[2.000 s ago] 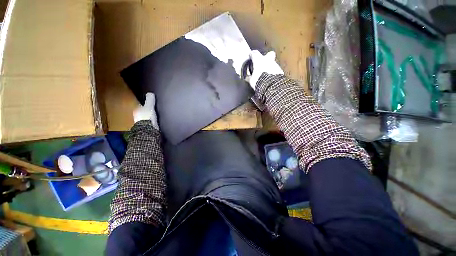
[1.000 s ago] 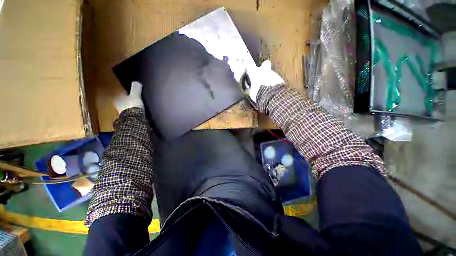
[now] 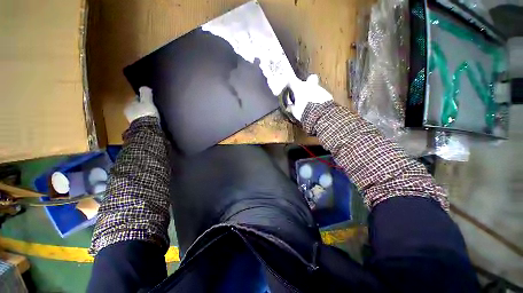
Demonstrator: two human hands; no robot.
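Observation:
A flat panel (image 3: 198, 86), matte black with a ragged silver-white patch at its upper right end, lies tilted on the cardboard-covered bench, its near corner over the bench edge at my lap. My left hand (image 3: 141, 106), in a white glove, holds the panel's left edge with the thumb on top. My right hand (image 3: 308, 96), also white-gloved, is at the panel's right edge beside the bright patch. It is closed around a dark rounded tool (image 3: 287, 99), mostly hidden by the glove. A thin red hose (image 3: 317, 155) runs below my right forearm.
A large carton (image 3: 40, 74) stands at the left. Blue bins with round discs are at the lower left (image 3: 67, 220) and below the bench edge (image 3: 338, 197). Crinkled clear plastic (image 3: 381, 74) and a black-rimmed framed panel with green strips (image 3: 465, 74) are at the right.
The panel and my left hand have shifted left and up in the view. My right hand with the tool has moved slightly down along the panel's right edge. More red hose shows.

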